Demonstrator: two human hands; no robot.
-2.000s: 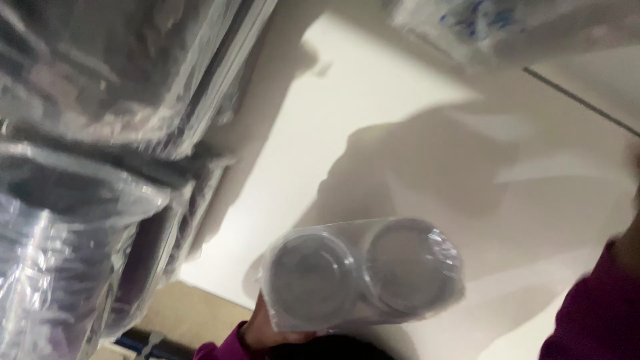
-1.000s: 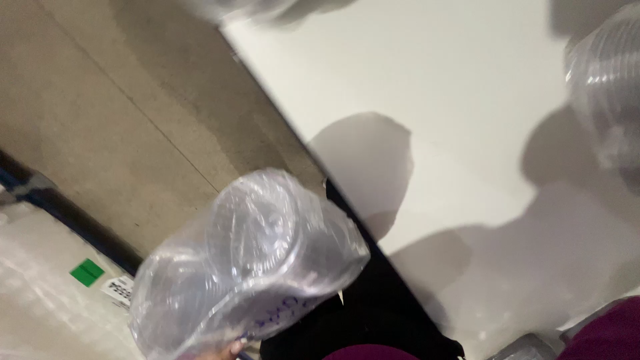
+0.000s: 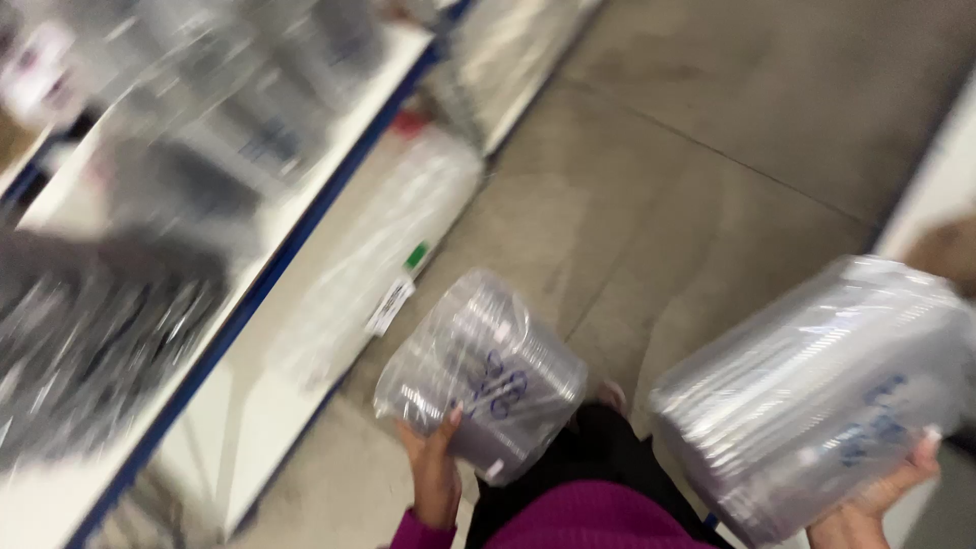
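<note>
Low in the middle of the head view, my left hand point(image 3: 436, 465) grips a bagged stack of clear plastic containers point(image 3: 484, 374) from below, with blue handwriting on the bag. At the lower right, my right hand point(image 3: 877, 492) holds a larger bagged stack of clear plastic containers point(image 3: 816, 396), tilted and also marked in blue. The two packs are apart, both held in front of my body over the floor. The fingers under each pack are partly hidden.
Shelving with a blue edge point(image 3: 282, 267) runs along the left, loaded with blurred plastic-wrapped packs point(image 3: 99, 343). On its lower level lies a white wrapped bundle point(image 3: 366, 259) with a green sticker. Concrete floor point(image 3: 686, 198) stretches ahead; a white surface edge point(image 3: 934, 179) is at the right.
The view has swung from the white table to the floor and shelving. My right hand now shows with a large pack in it; the smaller pack is still in my left hand.
</note>
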